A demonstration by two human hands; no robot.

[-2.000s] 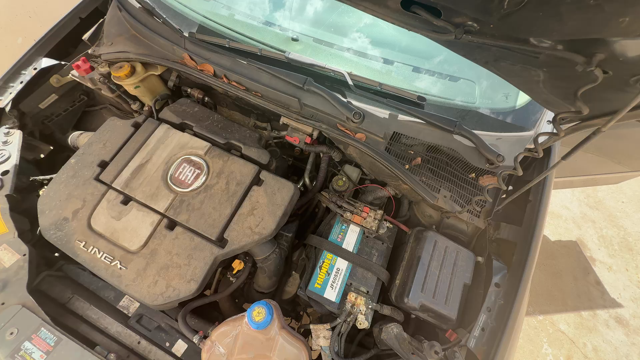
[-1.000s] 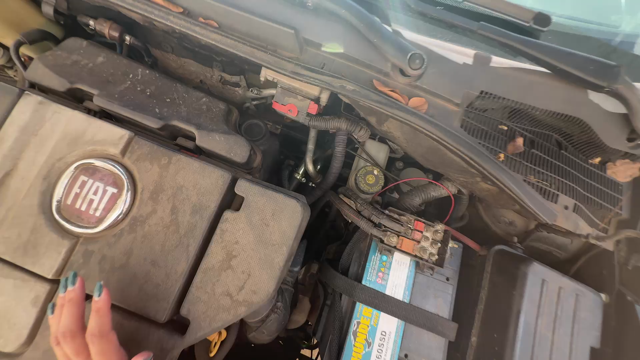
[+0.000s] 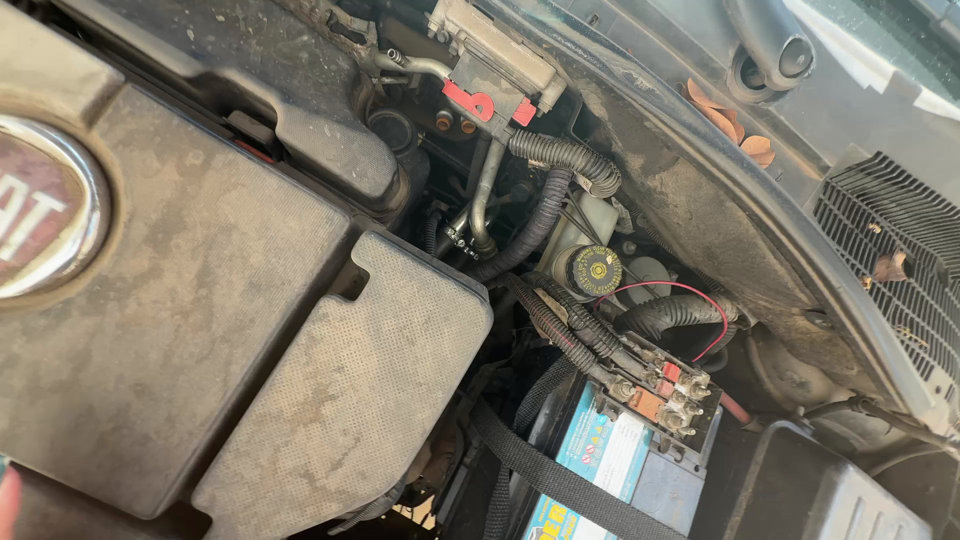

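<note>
At the lower left edge, one fingertip of what seems to be my left hand [image 3: 9,499] shows, with a teal nail, over the dusty plastic engine cover [image 3: 187,300]. The rest of that hand is out of frame, so its grip is hidden. My right hand is not in view. A round Fiat badge [image 3: 45,206] is on the cover. Right of the cover, a black strap [image 3: 555,480] crosses the car battery [image 3: 600,450], and a fuse and terminal block [image 3: 660,397] sits on its upper end. The brake fluid reservoir cap [image 3: 596,270] lies above, near corrugated cable conduits [image 3: 555,322].
An electronic control unit [image 3: 502,56] with red connector latches is at top centre. Dry leaves [image 3: 720,120] rest near the wiper arm pivot [image 3: 776,56]. A slatted cowl grille [image 3: 892,247] is at right, and a black plastic box [image 3: 817,487] stands beside the battery.
The view has moved much closer to the engine bay. One second ago several fingers showed over the engine cover; now only one fingertip remains at the left edge.
</note>
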